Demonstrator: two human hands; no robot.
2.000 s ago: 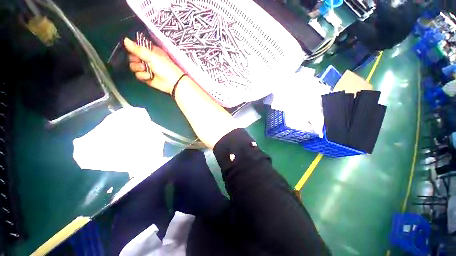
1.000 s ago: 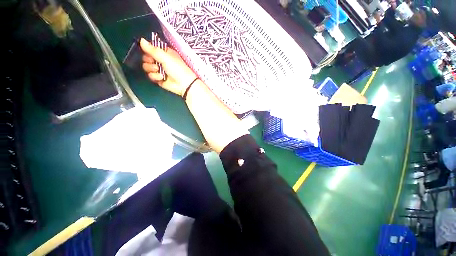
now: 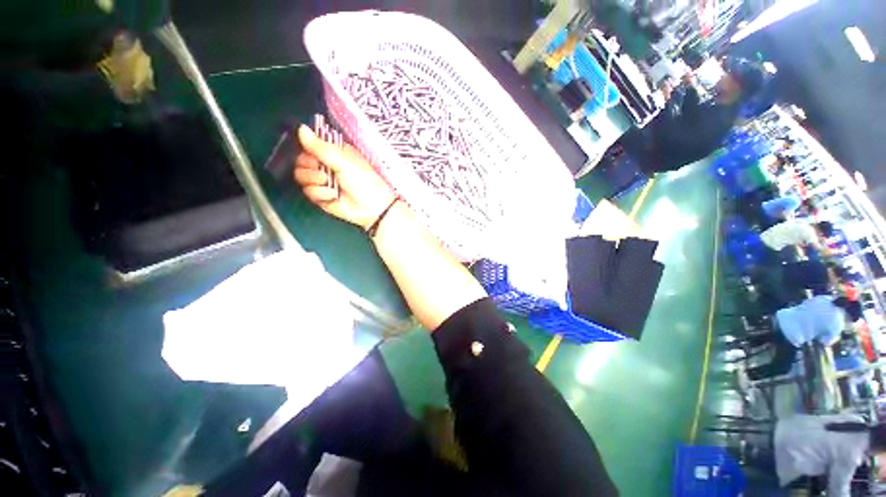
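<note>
My right hand (image 3: pixel 335 180) is closed around several thin silver metal pins (image 3: pixel 328 146), whose ends stick out above and below the fingers. It is beside the left wall of the pink basket (image 3: pixel 525 126), over the green bench. The basket holds a heap of loose metal pins (image 3: pixel 418 136). A small dark shape at the fingertips is blurred, and I cannot tell what it is. My left hand is not in view.
A black block in a metal frame (image 3: pixel 175 214) lies left, with a yellow-brown taped piece (image 3: pixel 126 68) above it. White paper or cloth (image 3: pixel 257 320) lies near the bench edge. Blue crates (image 3: pixel 525 296) and black sheets (image 3: pixel 614 283) are right. A person (image 3: pixel 690 121) is at upper right.
The view has shifted, so the basket, bench and hand sit lower in the picture. My right hand stays beside the basket with the pins in it.
</note>
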